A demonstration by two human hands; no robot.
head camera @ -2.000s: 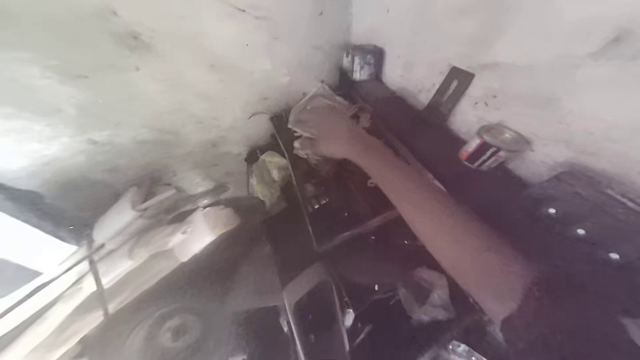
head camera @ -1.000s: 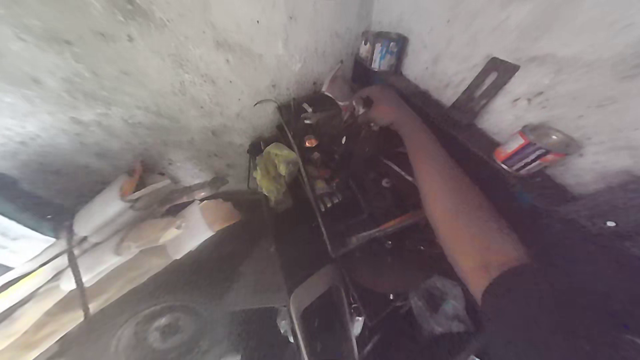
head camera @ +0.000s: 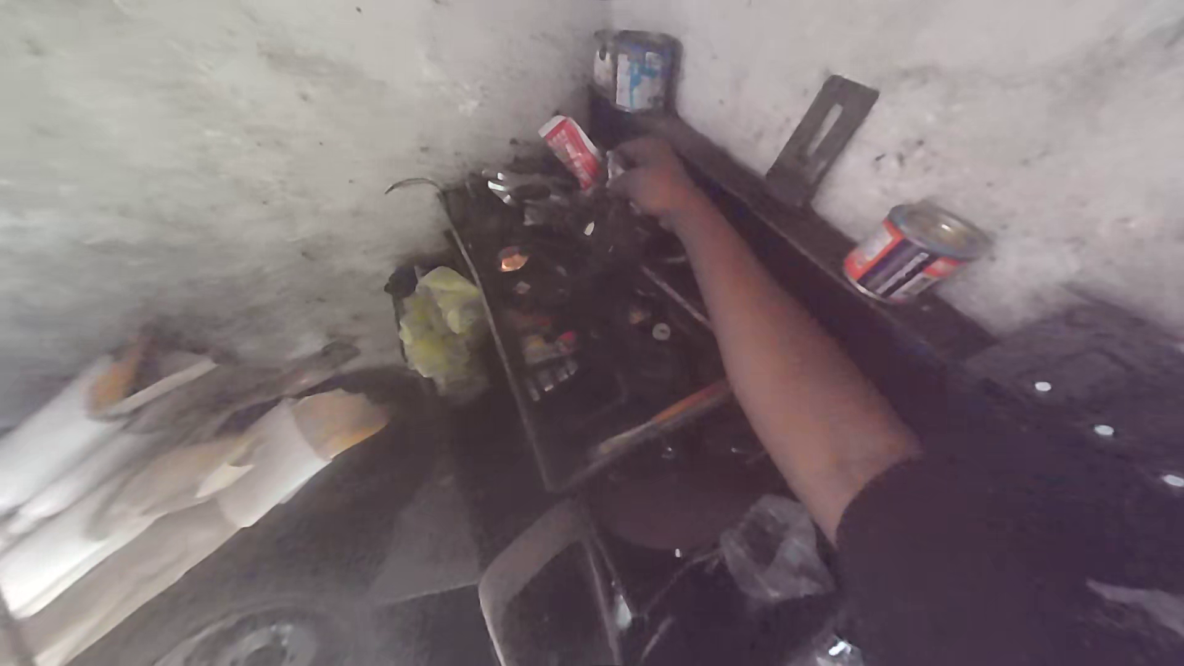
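My right hand [head camera: 652,180] reaches to the far end of a dark tray [head camera: 546,462] cluttered with small parts. Its fingers are bent around something small and greyish, too blurred to name. Just left of the fingertips, a red and white packet [head camera: 572,150] leans among the clutter; whether the hand touches it I cannot tell. Several small items lie in the tray, among them a shiny orange piece [head camera: 512,260] and a pale ring [head camera: 660,330]. A long tool or bar with an orange part [head camera: 689,407] lies across the tray's near end. My left hand is out of view.
A blue and white can [head camera: 638,74] stands in the corner, a red-labelled can [head camera: 911,254] on the ledge at right. A slotted plate [head camera: 821,139] leans on the wall. Yellow-green crumpled plastic [head camera: 442,328], rolled material [head camera: 277,453], a wheel [head camera: 254,638] and a clear bag [head camera: 775,550] surround the tray.
Two seconds ago my right hand was on a pale crumpled cloth or bag at the tray's far end; now it is right of the red and white packet. The view has shifted.
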